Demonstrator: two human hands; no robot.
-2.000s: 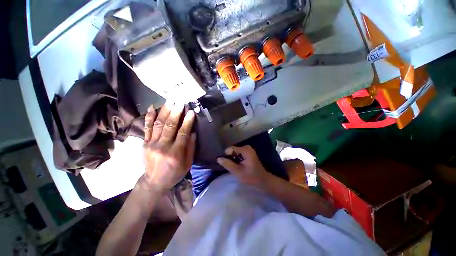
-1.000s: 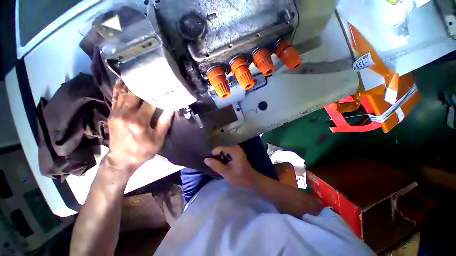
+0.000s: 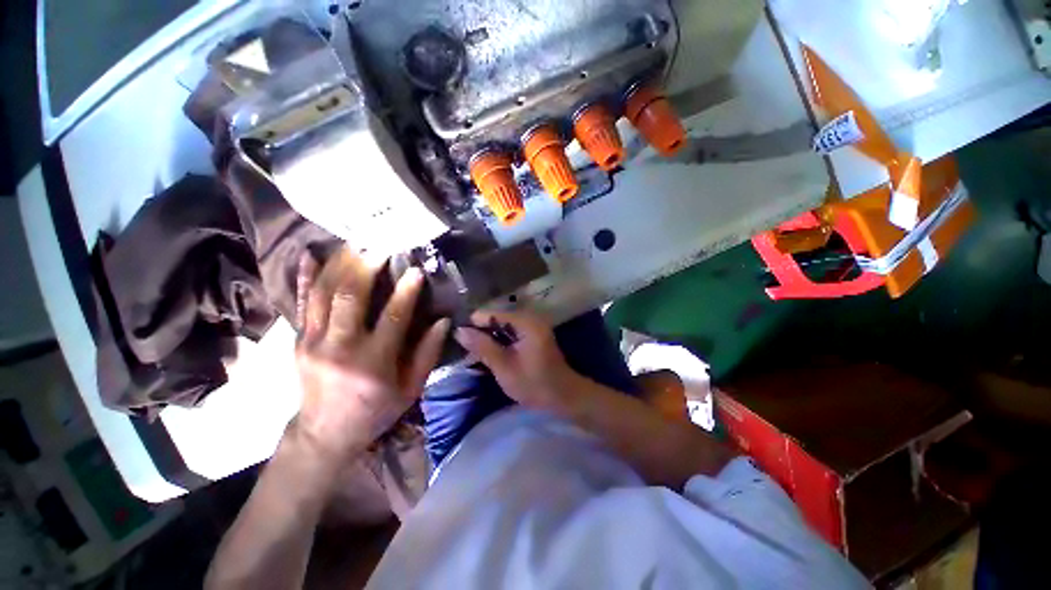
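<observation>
A dark brown cloth garment (image 3: 184,288) lies bunched left of the overlock machine (image 3: 542,69) and runs under its white front cover (image 3: 352,190) to the presser foot area (image 3: 436,261). My left hand (image 3: 360,346) lies on the cloth just below the front cover, fingers slightly spread, pressing it down. My right hand (image 3: 516,353) pinches near the cloth's edge at the table front. A small dark item (image 3: 503,334), likely thread snips, is in it, mostly hidden by the fingers.
Four orange tension knobs (image 3: 551,164) point toward me. An orange strapped holder (image 3: 922,225) and a red plastic piece (image 3: 795,259) are at the right. An open red-and-brown cardboard box (image 3: 795,467) is below on the green floor. The white table (image 3: 92,346) has a rounded corner.
My left hand has moved from beside the front cover down and right, nearer the presser foot. My right hand has moved slightly up toward the needle area. Less flat cloth shows between the hands.
</observation>
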